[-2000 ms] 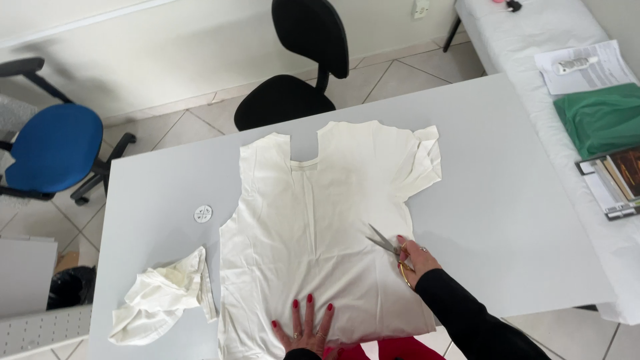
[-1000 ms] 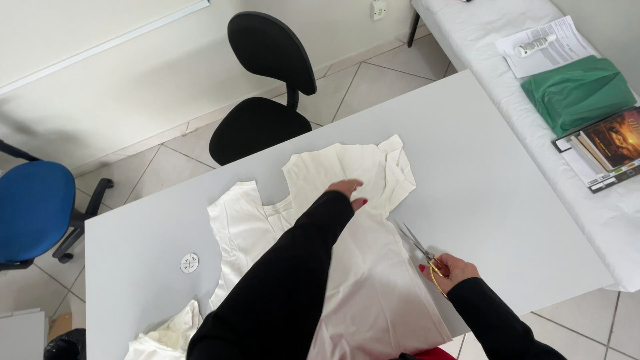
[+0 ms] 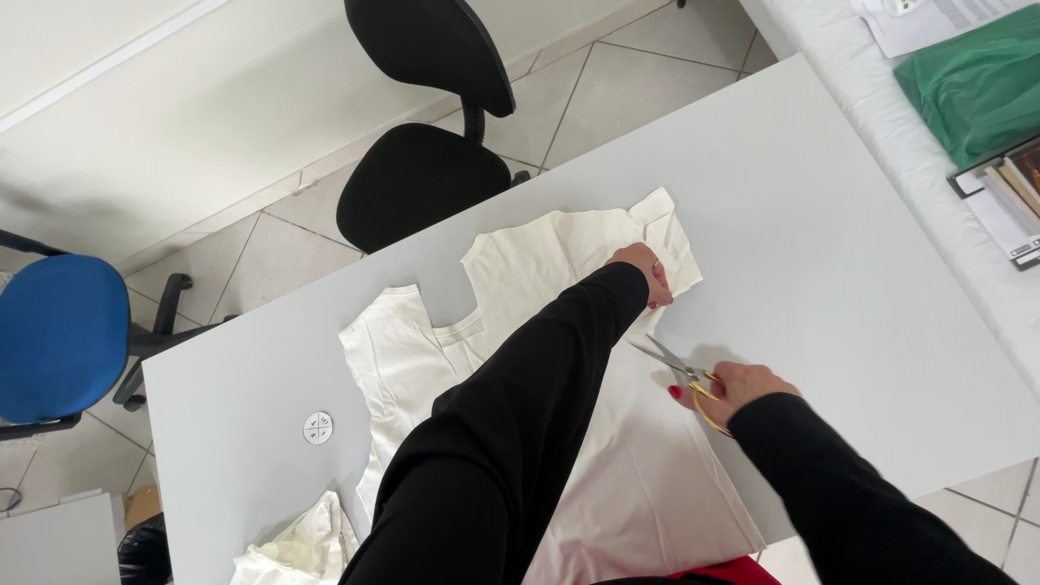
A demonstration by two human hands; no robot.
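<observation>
A cream fabric garment [image 3: 520, 276] lies spread over the grey table, its short sleeve [image 3: 670, 236] at the upper right. My left hand [image 3: 646, 272] reaches across it and pinches the cloth near the base of that sleeve. Gold-handled scissors [image 3: 678, 363] are in my right hand [image 3: 735, 390], just below and right of the left one. Their blades are parted, with the tips at the garment's side edge under the sleeve. A separate crumpled cream cloth piece [image 3: 305, 544] rests at the lower left. My black left sleeve hides much of the garment's middle.
A round white disc with markings [image 3: 318, 427] lies on the grey table [image 3: 853, 284]. Beyond the far edge stands a black chair [image 3: 422, 179], with a blue chair [image 3: 61, 337] to the left. A white-covered surface [image 3: 877, 122] at right holds a green bag [image 3: 975, 85], papers and a book.
My left hand has gone from the garment's lower part up to the sleeve and now pinches cloth there. The scissors in my right hand have come up to the side edge below the sleeve.
</observation>
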